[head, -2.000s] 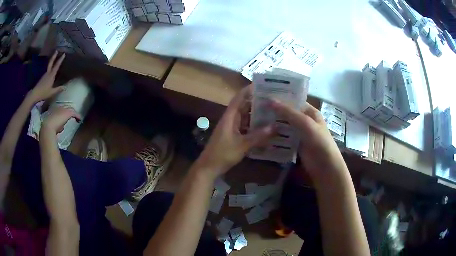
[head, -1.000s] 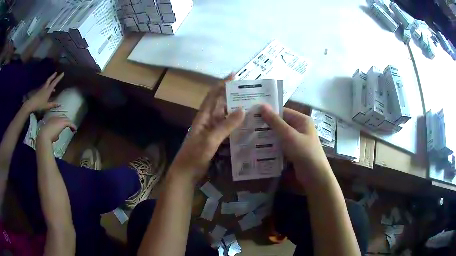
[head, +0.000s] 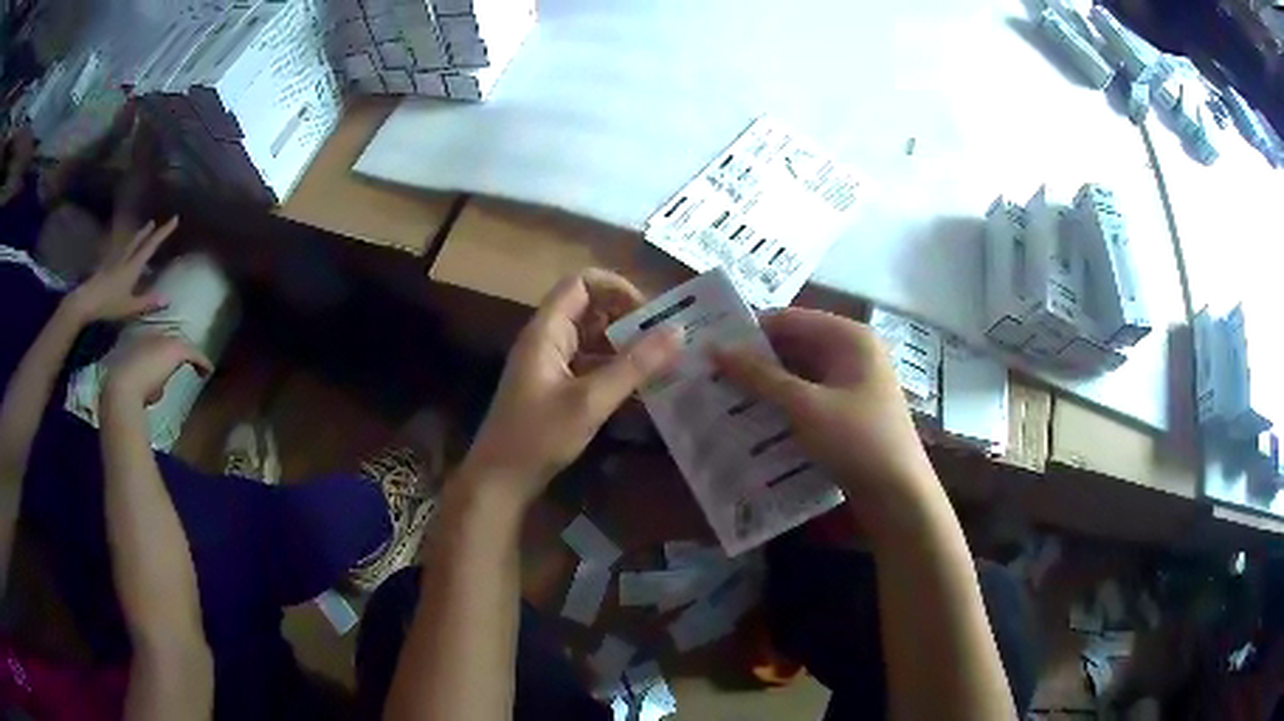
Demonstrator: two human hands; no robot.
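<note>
A folded leaflet (head: 729,437), a white strip with black bars down its face, is held tilted in front of me, its lower end towards the right. My left hand (head: 563,366) grips its upper left edge, thumb on the face. My right hand (head: 831,395) holds its right side, thumb on the face; the fingers behind it are hidden. A pile of unfolded leaflets (head: 760,204) lies at the table edge just beyond the hands. Folded leaflets (head: 908,349) lie at the edge to the right.
Slim white cartons (head: 1059,275) stand on the white table covering (head: 620,99) at the right. A carton stack (head: 423,42) is at the back left. A neighbour's hands (head: 141,345) are over a white block (head: 183,317) at the left. Paper scraps (head: 676,585) lie on the floor.
The leaflet has gone from upright to tilted, its lower end swinging right, and sits slightly lower. Both hands have moved down with it, uncovering more of the unfolded pile.
</note>
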